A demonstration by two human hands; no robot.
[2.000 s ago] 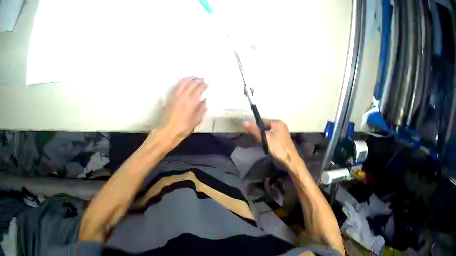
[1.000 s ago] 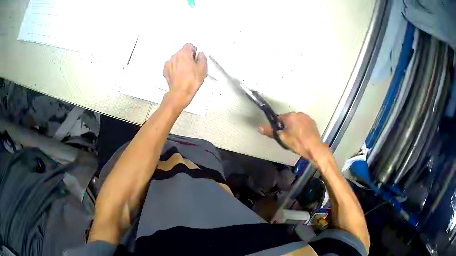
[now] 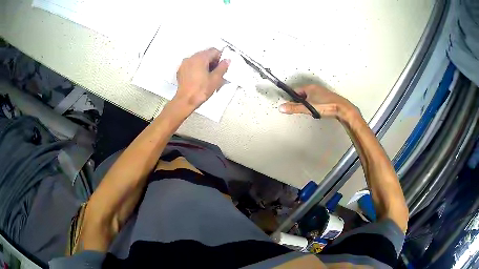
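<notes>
My right hand holds the black handles of the fabric shears. The long blades point up and left over the table and look nearly closed. My left hand has its thumb and fingers on a white piece near the blade tips. The white paper sheet lies under and around my left hand, with a thin dark line at its left. A small green object is cut off by the top edge. Glare hides most lines on the paper.
The pale speckled table has its front edge before me. A metal rail runs along the right side, with grey rolls and blue items beyond. White cylinders are below the rail. Grey fabric is heaped at the lower left.
The view has turned and the table edge now slopes down to the right. My right hand and the shears have moved up; the blades reach past my left hand, which now pinches a white piece.
</notes>
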